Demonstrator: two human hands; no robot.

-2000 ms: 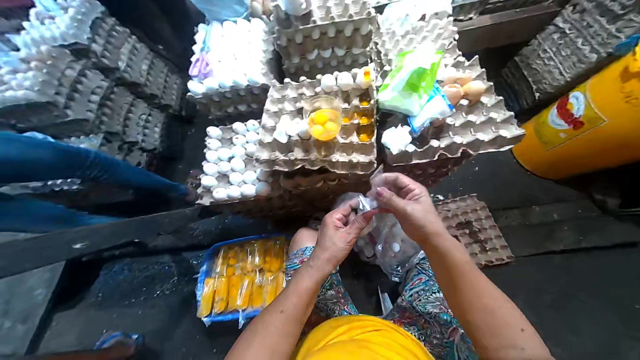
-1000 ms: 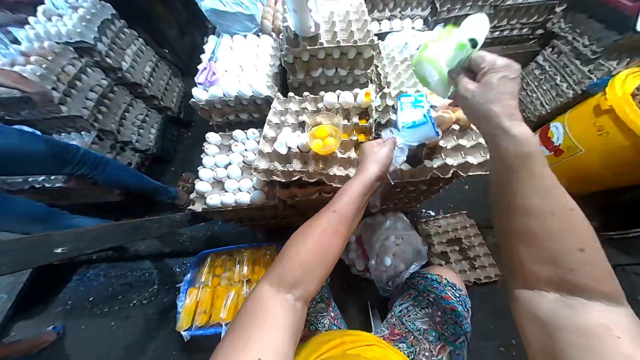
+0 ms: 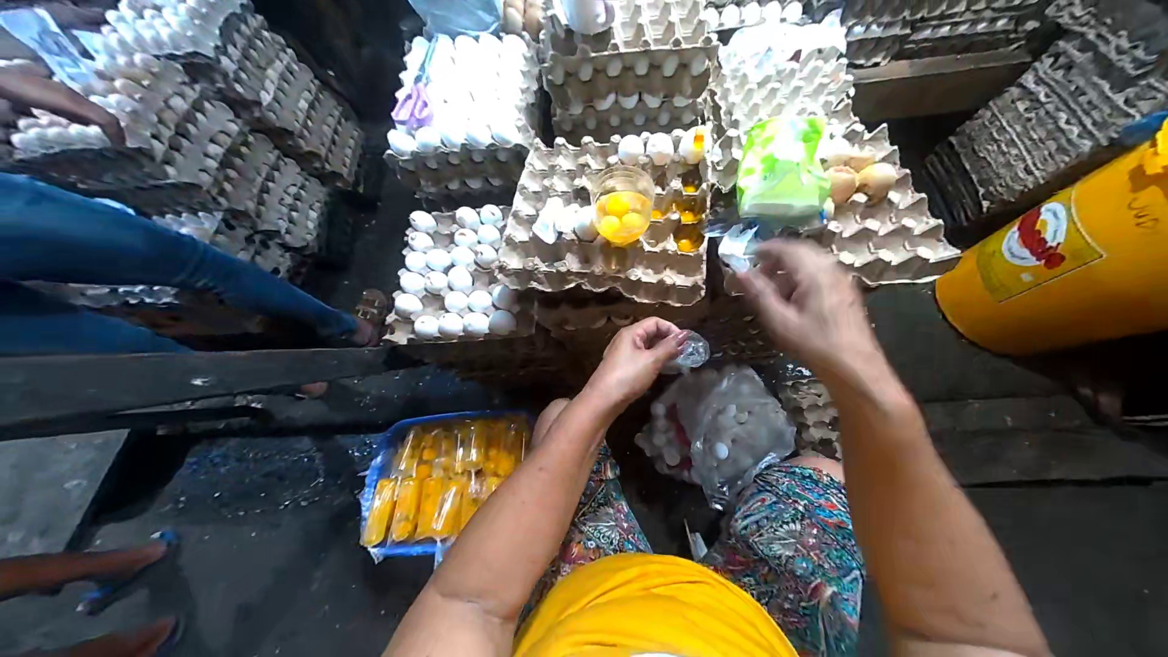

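My left hand [image 3: 637, 360] pinches a small clear plastic bag [image 3: 689, 352] in front of the egg trays. My right hand [image 3: 808, 306], blurred, is over the front edge of the right-hand tray, its fingers at a crumpled whitish piece of plastic [image 3: 737, 246]; whether it grips this I cannot tell. Behind that hand a green and white plastic pack [image 3: 782, 169] lies on the tray beside brown eggs [image 3: 860, 181]. A clear cup of egg yolks [image 3: 623, 205] stands on the middle cardboard egg tray [image 3: 557, 260], with loose yolk in some hollows to its right.
White eggs [image 3: 456, 274] fill a tray at the left. A blue tray [image 3: 388, 456] of yolk-filled plastic tubes stands on the floor. A clear bag of eggshells [image 3: 739, 424] lies between my knees. A yellow drum [image 3: 1068, 255] is at the right. Another person's jeans-clad legs [image 3: 182, 265] are at the left.
The green and white pack, held up in my right hand a second ago, now lies on the right-hand tray. My left hand has drawn back toward me from the trays.
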